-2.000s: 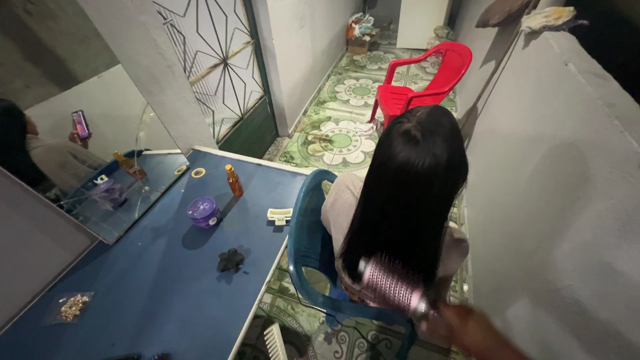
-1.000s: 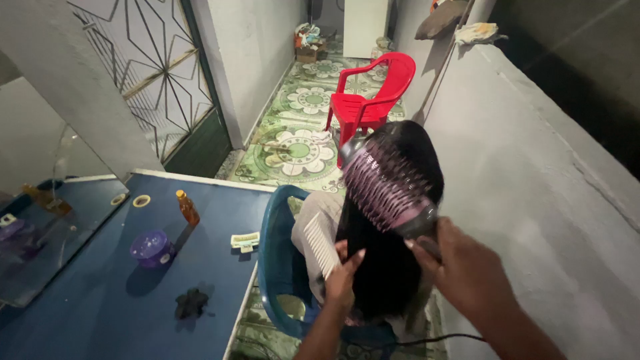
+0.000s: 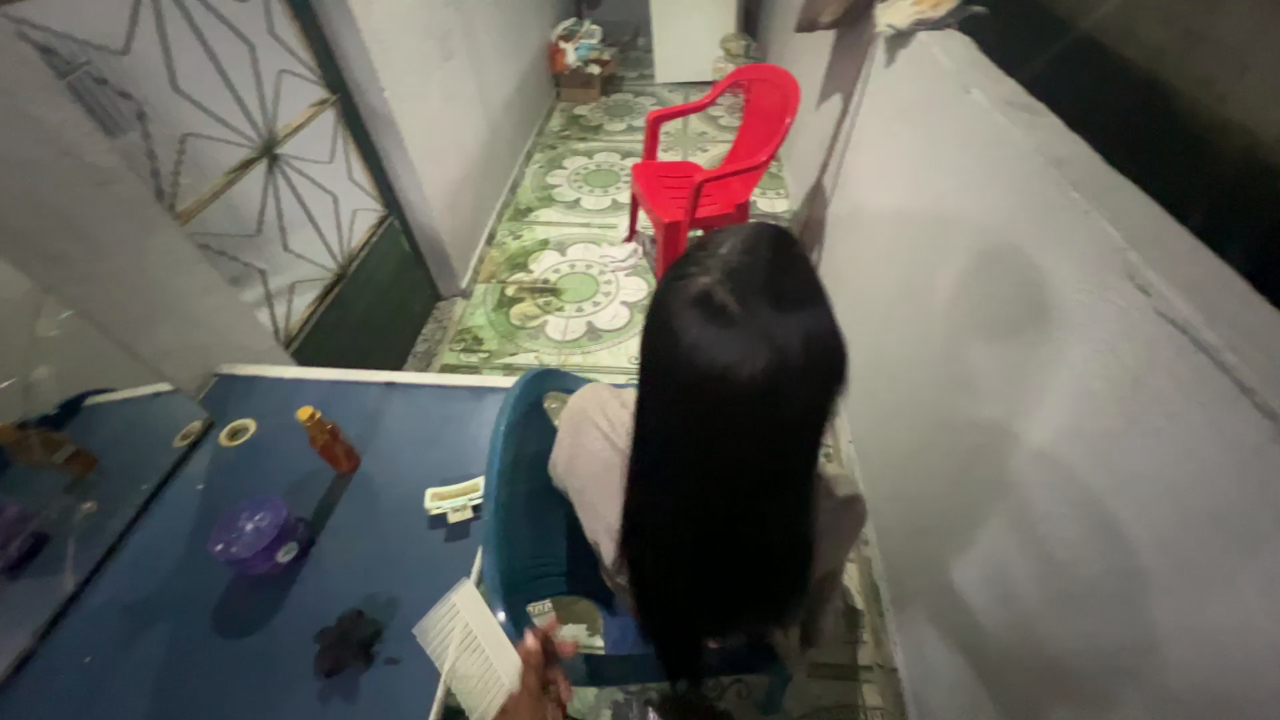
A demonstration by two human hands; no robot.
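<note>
My left hand (image 3: 540, 672) is at the bottom edge of the head view, shut on a white wide-tooth comb (image 3: 468, 650) beside the table's edge. In front of me a person with long, straight black hair (image 3: 735, 430) sits facing away in a blue plastic armchair (image 3: 540, 500). The hair hangs down over the chair's back, and its lower tips come near my left hand. My right hand is out of view. A dark bristly thing, too cut off to name surely, shows at the bottom edge below the hair.
On the blue table (image 3: 400, 400) at left stand an amber bottle (image 3: 328, 440), a purple jar (image 3: 258, 536), a pale hair clip (image 3: 455, 499), a tape roll (image 3: 237, 432) and a dark scrunched item (image 3: 347, 641). A mirror (image 3: 80, 480) leans there. A red plastic chair (image 3: 715, 180) stands ahead; a wall (image 3: 1050, 400) bounds the right.
The round hair brush and my right hand, over the hair one second ago, have left that spot. My left hand with the comb has moved down and away from the hair.
</note>
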